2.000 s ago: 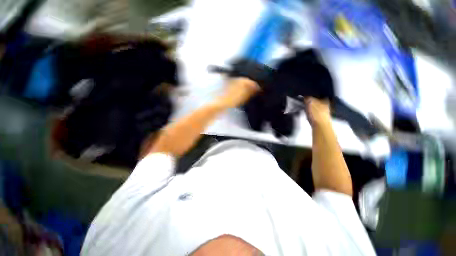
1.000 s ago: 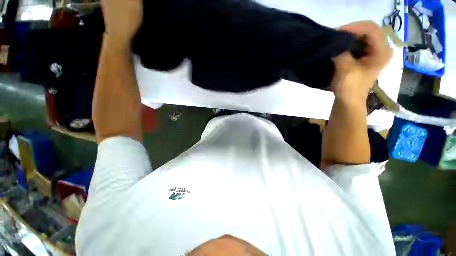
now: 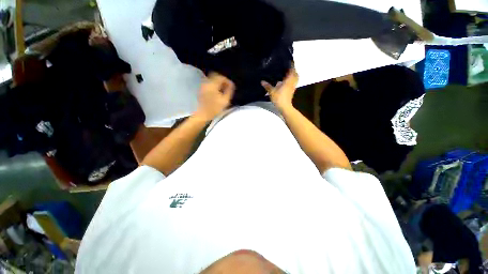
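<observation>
A black garment (image 3: 241, 32) lies on the white-topped table over the left end of the grey padded sleeve board (image 3: 337, 22). A small piece of lace trim (image 3: 222, 45) shows on it. My left hand (image 3: 215, 95) is at the garment's near edge, slightly blurred, with fingers curled on the fabric. My right hand (image 3: 283, 90) is at the near right edge, thumb and fingers apart around the fabric; its exact hold is unclear. The steam iron (image 3: 395, 42) stands at the table's right end, with its tan handle toward the back.
A box of dark garments (image 3: 64, 112) is at the left. A black garment with white lace (image 3: 369, 118) hangs below the table's right edge. A whitish hose (image 3: 460, 40) runs right from the iron. Blue crates (image 3: 460, 176) stand on the green floor at the right.
The garment, held stretched between my hands one second ago, now lies over the board's left end. My hands have come closer together at its near edge. The view has shifted, showing the iron and hanging garment.
</observation>
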